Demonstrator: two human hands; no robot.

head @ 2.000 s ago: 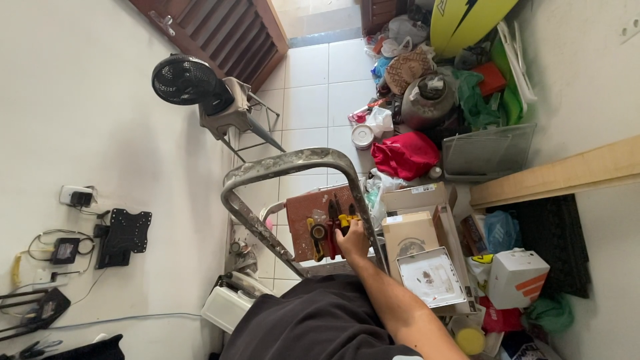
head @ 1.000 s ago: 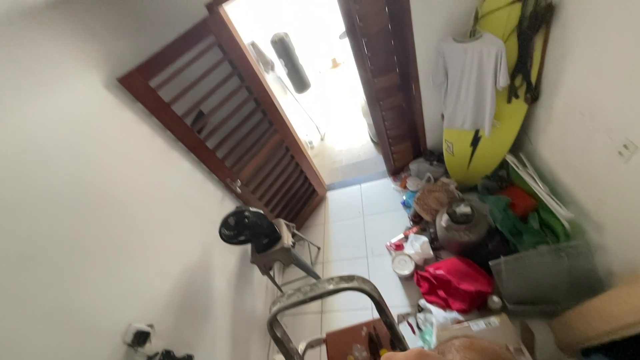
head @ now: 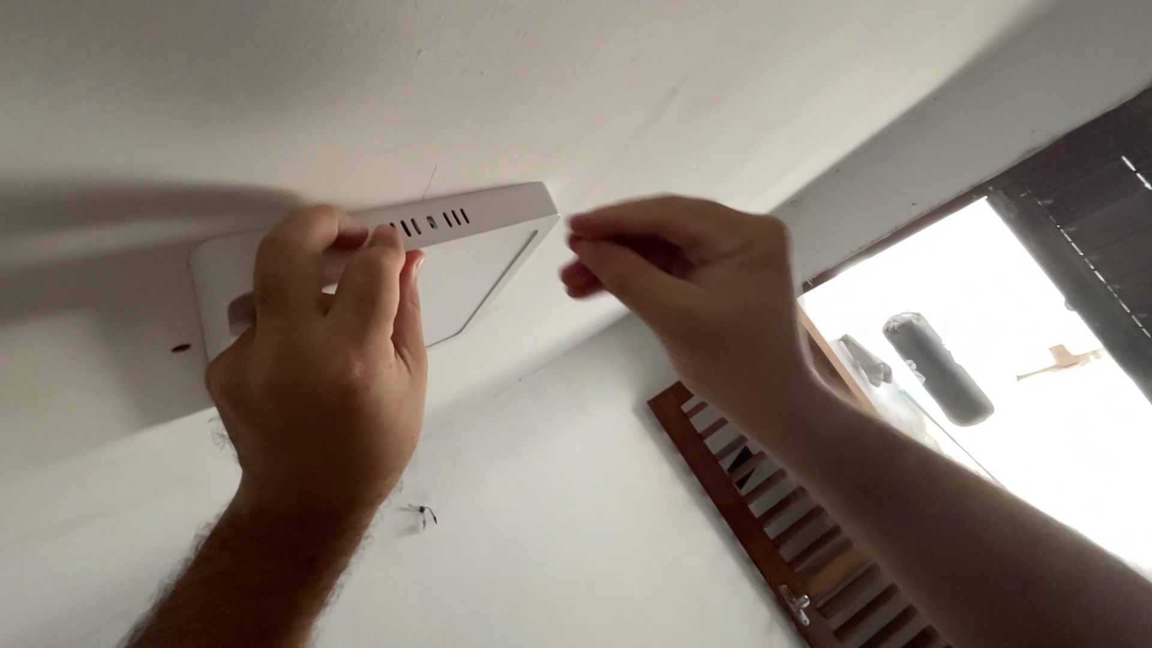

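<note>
Against the ceiling sits a white square ceiling light panel [head: 486, 216] with vent slots along its side. My left hand [head: 333, 360] is at the panel's near left part, its fingers bent against the side and edge; whether it grips the panel or only presses on it is hard to tell. Just right of the panel's far corner is my right hand [head: 693, 270], slightly blurred, thumb and fingertips pinched together. Anything small between those fingertips cannot be made out. A small dark hole [head: 181, 347] shows in the ceiling left of the panel.
Short wire ends [head: 421, 513] stick out of the white wall below. A brown slatted wooden door [head: 774, 540] stands at the lower right, beside a bright doorway with a dark punching bag [head: 938, 369] hanging beyond it.
The view has swung from the floor and stepladder up to the ceiling. My right hand, earlier at the tools on the ladder top, is now raised beside the light panel. My left hand has come into view.
</note>
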